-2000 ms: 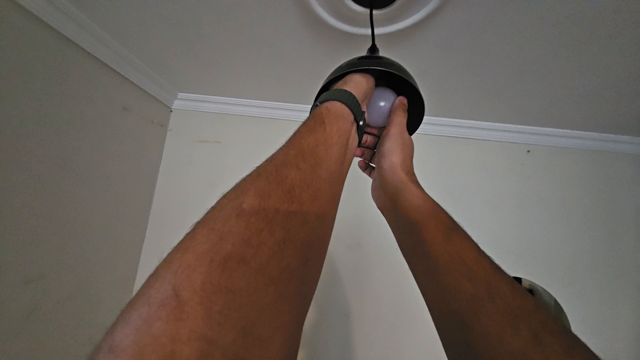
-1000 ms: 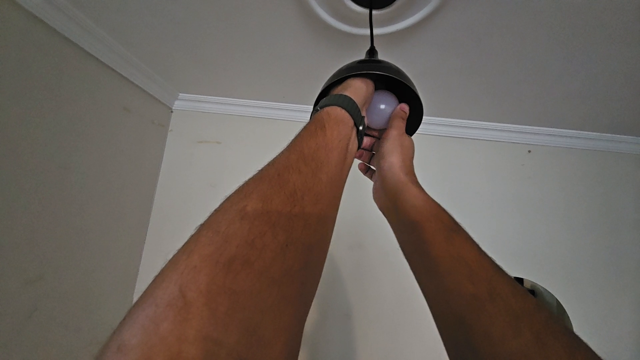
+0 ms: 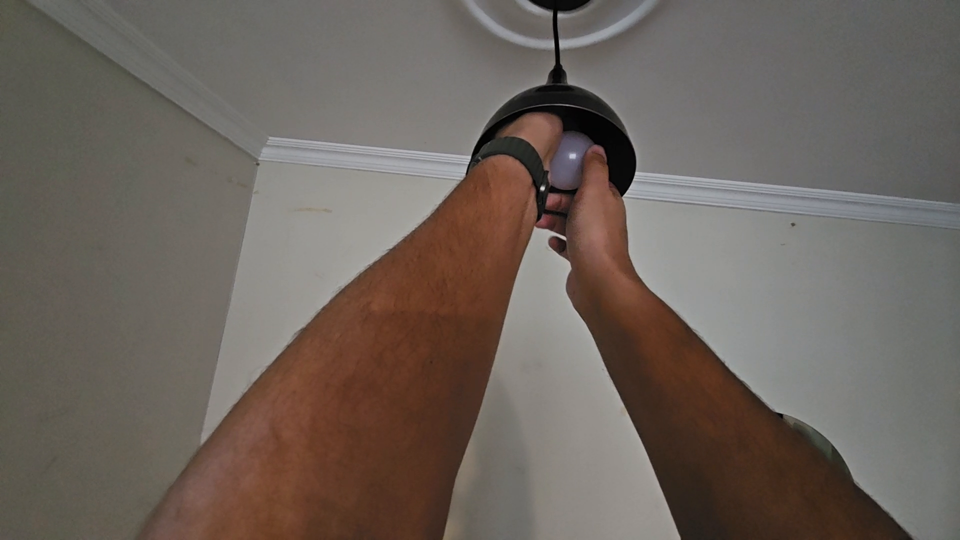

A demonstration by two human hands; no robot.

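Note:
A black dome pendant lamp shade (image 3: 559, 96) hangs by a cord near the top middle of the head view. Inside it sits a white light bulb (image 3: 571, 160). My left hand (image 3: 534, 133), with a dark watch strap on the wrist, reaches up into the shade on the bulb's left; its fingers are hidden, so its grip cannot be made out. My right hand (image 3: 596, 206) has its thumb on the bulb's right side, its other fingers curled below and behind the bulb, partly hidden. The bulb's base is out of sight.
Above the shade, its black cord (image 3: 556, 41) runs up to a ceiling mount inside a white round moulding (image 3: 517, 39). White cornice (image 3: 360, 156) lines the walls behind. A round object (image 3: 821, 442), partly hidden by my right forearm, shows at the lower right.

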